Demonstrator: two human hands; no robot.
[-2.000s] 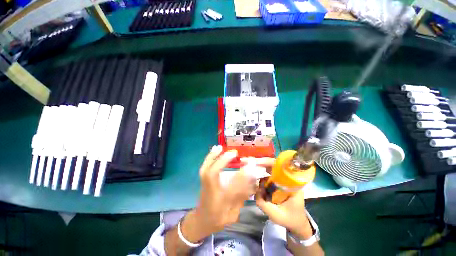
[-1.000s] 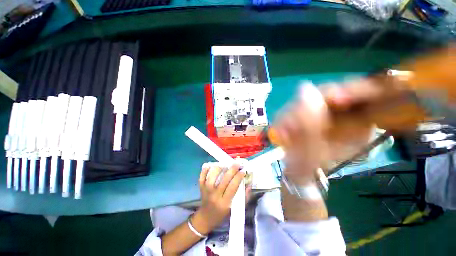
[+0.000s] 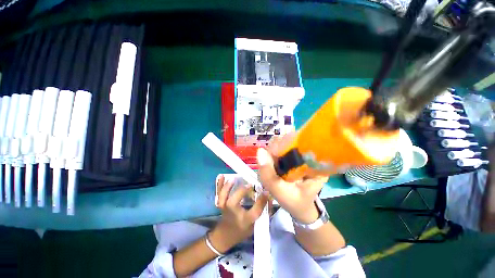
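Note:
My right hand point(image 3: 293, 187) is closed around the orange electric screwdriver point(image 3: 336, 138), which hangs from a metal arm and cable and tilts over the bench edge in front of the feeder. Its tip is hidden by my hands. My left hand point(image 3: 236, 198) holds the white tripod leg assembly point(image 3: 230, 156) at its hub, with fingertips on the centre. One flat white arm points up-left, another comes down toward my lap. The low white fixture point(image 3: 221, 178) shows under my left fingers. The hub itself is mostly covered by fingers.
The white screw feeder point(image 3: 268, 89) stands on a red base point(image 3: 228, 117) ahead. Black foam trays point(image 3: 100, 141) with white stick units point(image 3: 46, 127) lie left. A round fan point(image 3: 380, 172) and another foam tray point(image 3: 434, 133) are at right. Another person's arm shows at the right edge.
My right hand and the orange screwdriver have come back from the far right to the leg hub. My left hand stays at the hub. The view has shifted slightly.

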